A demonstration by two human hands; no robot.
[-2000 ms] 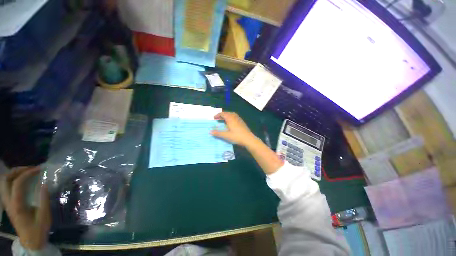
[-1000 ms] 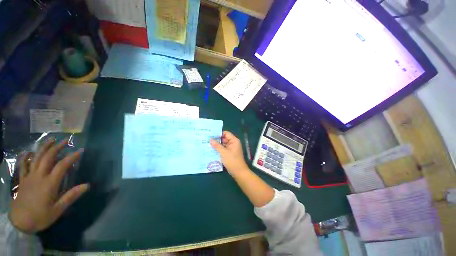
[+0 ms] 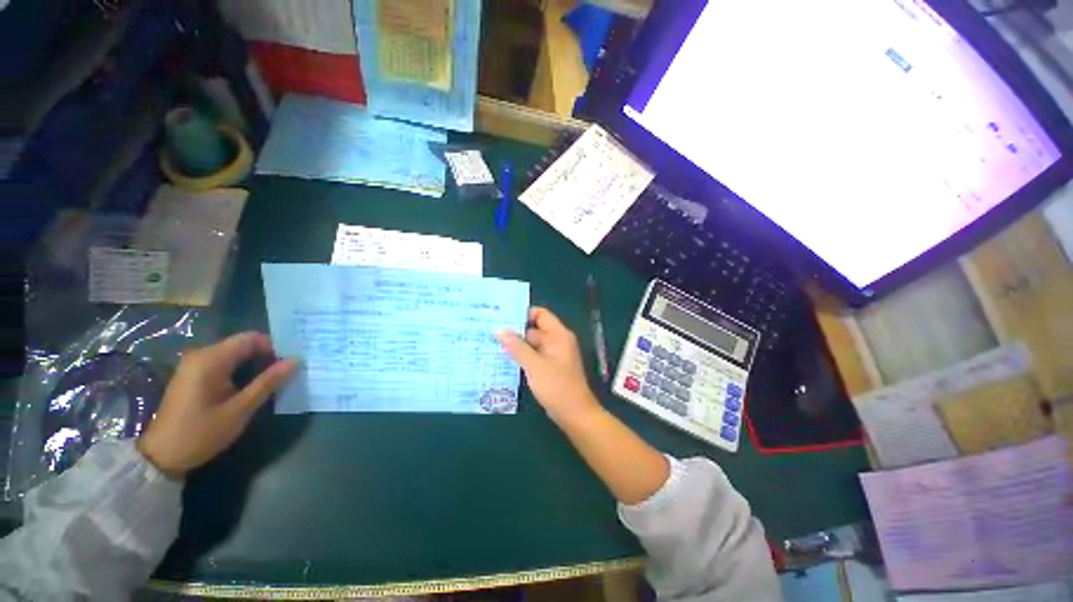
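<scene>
The blue form (image 3: pixel 394 341), with a round stamp at its lower right corner, is held by its two side edges over the desk. My right hand (image 3: pixel 555 365) pinches its right edge. My left hand (image 3: pixel 218 398) has thumb and forefinger at its left edge. A white record slip (image 3: pixel 406 249) lies behind the form and is partly covered by it. The clear plastic bag (image 3: pixel 71 400) with a black coil lies left of my left hand. A ballpoint pen (image 3: pixel 599 329) lies right of the form.
A calculator (image 3: pixel 685 365) sits right of the pen, with a mouse (image 3: pixel 810 394) beyond it. A written card (image 3: pixel 587 188) leans on the keyboard (image 3: pixel 718 265) below the monitor (image 3: pixel 847 129). A small packet (image 3: pixel 470 172) and bright blue pen (image 3: pixel 505 196) lie at the back. A tape roll (image 3: pixel 210 176) stands back left.
My right hand took hold of the form's right edge and the form came nearer to me. My left hand moved right from over the bag to the form's left edge.
</scene>
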